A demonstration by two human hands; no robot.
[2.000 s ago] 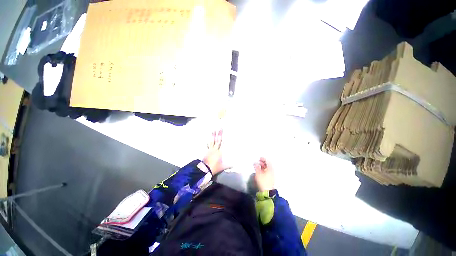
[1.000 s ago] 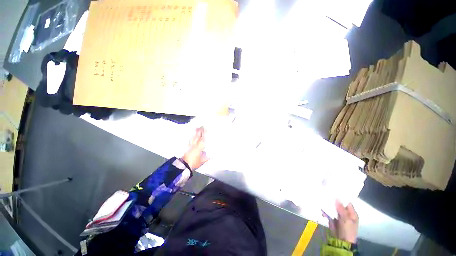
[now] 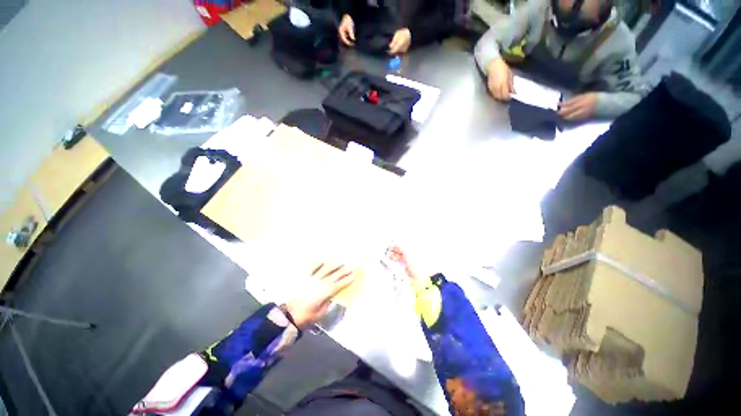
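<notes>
White papers [image 3: 479, 219] lie in strong glare on the table, their edges hard to tell apart. A large tan cardboard folder [image 3: 236, 203] lies at the left, partly washed out by the glare. My left hand [image 3: 321, 292] lies with fingers spread on the paper near the table's front edge. My right hand [image 3: 398, 262] is to its right over the papers, fingers bent; glare hides whether it holds a sheet.
A strapped cardboard bundle [image 3: 634, 301] stands at the right. Black bundles [image 3: 199, 179] lie beside the folder, a black bag [image 3: 370, 106] behind it, clear plastic bags [image 3: 195, 110] at the back left. Two people sit across; one holds a white slip [image 3: 536, 93] over black fabric.
The view has tilted up, showing the people and black bag. My right hand has come back from the far right to near my left hand. My left hand has spread its fingers.
</notes>
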